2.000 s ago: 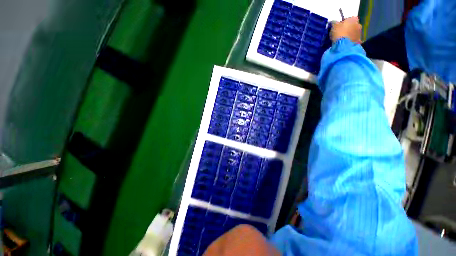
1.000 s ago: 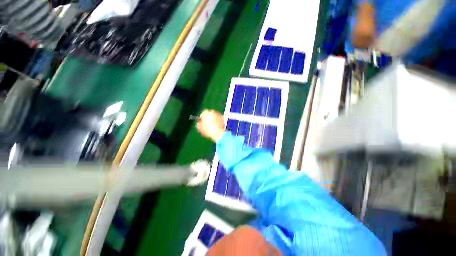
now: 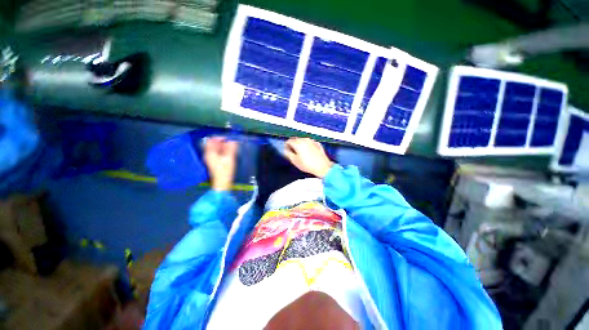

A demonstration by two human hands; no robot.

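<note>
My left hand [image 3: 221, 161], blurred, is in front of the bench edge, fingers bent; I cannot tell whether it holds anything. My right hand [image 3: 309, 156] is to its right, just below the nearest white tray [image 3: 298, 77]. Something pale and thin shows at its fingertips, too blurred to name. The hands are apart. The tray holds rows of glossy blue parts [image 3: 270, 55] in sections. A white strip [image 3: 387, 97] lies slanted across its right part, with a small dark spot near the top.
A second tray of blue parts [image 3: 476, 113] lies to the right, with part of another [image 3: 573, 142] beyond. A blue stool [image 3: 177, 161] stands below the green bench [image 3: 174, 97]. A dark object [image 3: 116, 69] lies left. Equipment [image 3: 516, 225] is at right, brown cartons [image 3: 55, 283] lower left.
The view has turned, so the trays now run across the top. My right hand has drawn back from over the trays to the bench's near edge. My left hand has come into view.
</note>
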